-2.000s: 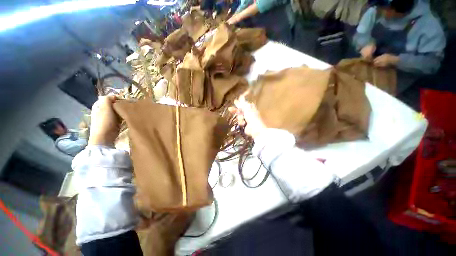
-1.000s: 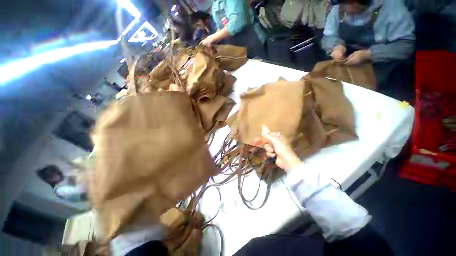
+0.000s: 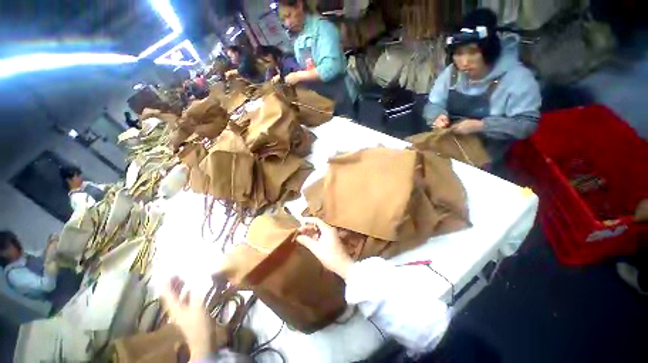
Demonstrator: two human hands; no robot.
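Note:
A brown bag (image 3: 302, 287) is at the near part of the white table, its top edge up. My right hand (image 3: 320, 241) grips the bag's top edge with thumb and fingers. My left hand (image 3: 186, 305) is to the left of this bag, fingers spread and blurred, above narrow brown straps (image 3: 231, 305); it appears to hold nothing. Another brown bag piece (image 3: 149, 345) lies beside and partly behind my left wrist at the bottom edge.
A pile of brown bags (image 3: 373, 191) lies beyond my right hand. More brown bags (image 3: 227, 163) are heaped further back, grey-green pieces (image 3: 106, 248) at left. A red-handled tool (image 3: 418, 263) lies near the table edge. Coworkers sit and stand around; a red crate (image 3: 561, 213) is at right.
The bag held up at the left is no longer raised there. My right hand has moved left from the bag pile to a bag's edge. My left hand now shows, open. The view has shifted.

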